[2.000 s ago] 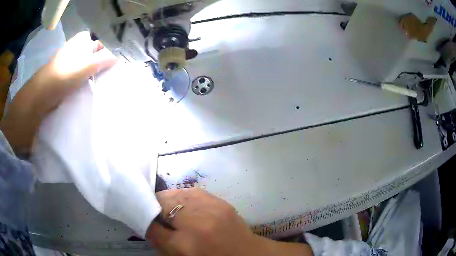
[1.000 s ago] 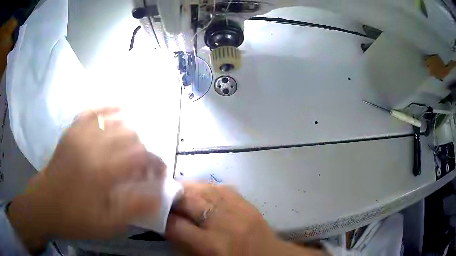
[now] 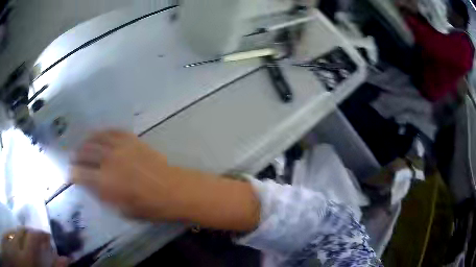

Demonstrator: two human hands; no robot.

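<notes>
White cloth lies at the left edge, partly washed out by the lamp glare. My left hand is at the bottom left corner, cut off by the frame, against the lower end of the cloth; its grip is not clear. My right hand is blurred above the table, right of the cloth. Its fingers are curled and blurred, and I cannot tell if they hold anything. The machine head parts show dark and blurred at the left edge.
A white-handled awl and a slim black tool lie on the machine table toward its right end. A dark tray is at the corner. A bin with white cloth is below. A person in red is at the upper right.
The view has swung right, so the machine head now sits at the left edge. My right hand has left the cloth end near my left hand and is raised over the table.
</notes>
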